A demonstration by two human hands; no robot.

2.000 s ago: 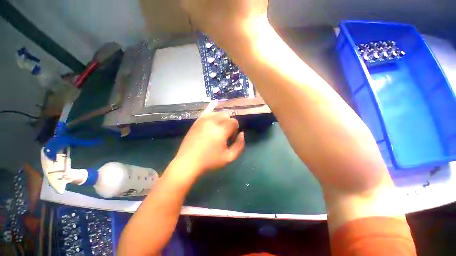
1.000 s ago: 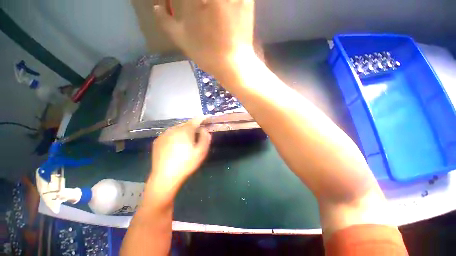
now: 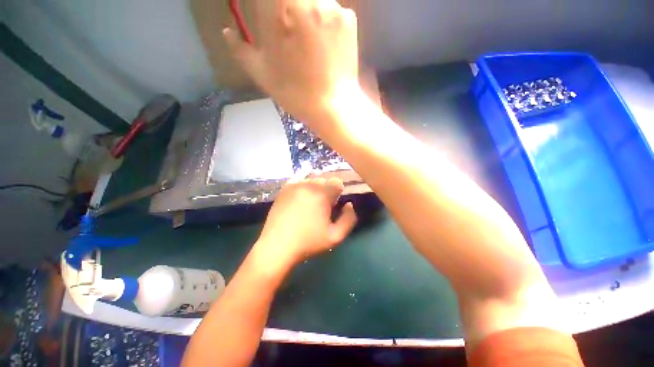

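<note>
The circuit board panel point(image 3: 308, 143), crowded with silver and white parts, lies over the right part of the solder pot point(image 3: 188, 161). The pot's pale silver surface shows left of the panel. My right hand point(image 3: 305, 50) is above the panel at the top, around the board tongs, whose red handle point(image 3: 240, 20) shows at its left; my hand and forearm hide the rest of the tongs and part of the panel. My left hand point(image 3: 305, 215) is at the pot's front rim, thumb apart, its fingertips by the panel's near edge, holding nothing visible. Exact fingertip contact is unclear.
A blue bin point(image 3: 584, 186) at right holds one board point(image 3: 538, 97). A spray bottle point(image 3: 179, 290) lies front left on the green mat point(image 3: 387, 287). A red-handled tool point(image 3: 129, 140) is back left. Brown cardboard point(image 3: 215, 43) stands behind the pot. Boards point(image 3: 122, 348) show lower left.
My left hand moved left along the pot's front rim, then back right to the panel's near edge. My right hand shifted slightly left, and the red handle came into view. The camera view also shifted.
</note>
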